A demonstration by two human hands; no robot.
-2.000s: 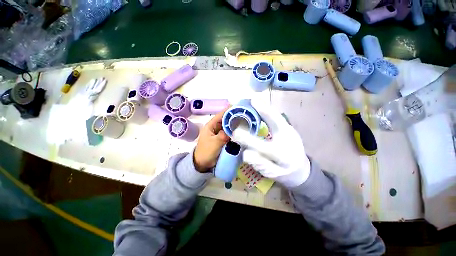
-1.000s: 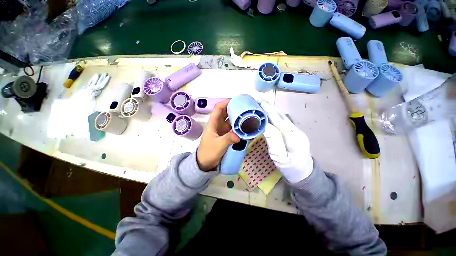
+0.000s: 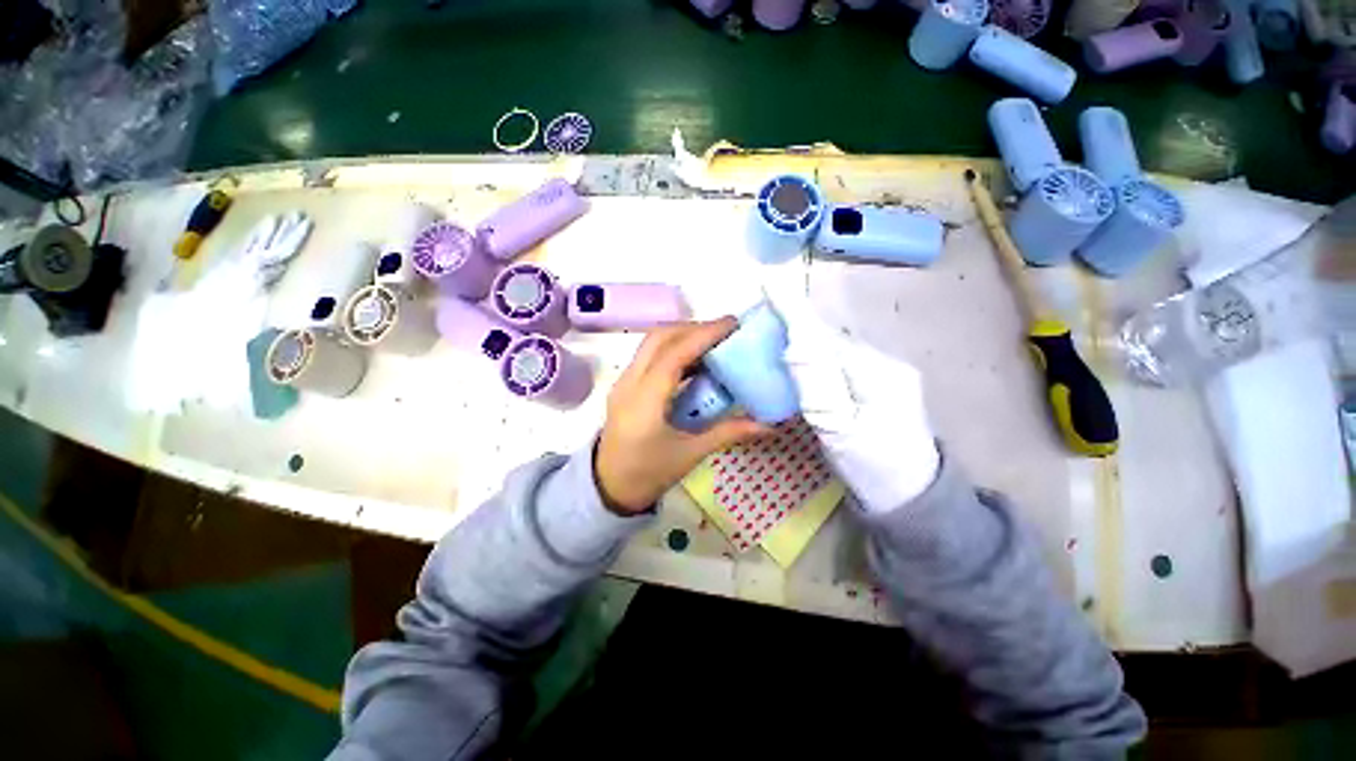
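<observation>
A light blue handheld fan point(image 3: 756, 361) is held above the bench, its head turned so that the open end does not show. My left hand point(image 3: 654, 405), bare, grips it from the left, with fingers over the top and the thumb below. My right hand point(image 3: 870, 412), in a white glove, is at the right side of the fan head; its fingertips are partly hidden and seem to touch it. A yellowish sticker sheet point(image 3: 766, 483) with rows of small red marks lies on the bench under the hands.
Lilac fans point(image 3: 531, 366) and cream fans point(image 3: 298, 358) lie left. A light blue fan point(image 3: 880, 235) lies beyond my hands. Grilled blue fans point(image 3: 1062, 213), a yellow-black handled tool point(image 3: 1075, 390) and clear plastic point(image 3: 1190, 335) are right. A spare glove point(image 3: 277, 243) lies far left.
The fan has been turned in my left hand, so its open ring end and dark window no longer show. More of the sticker sheet is uncovered than two seconds ago.
</observation>
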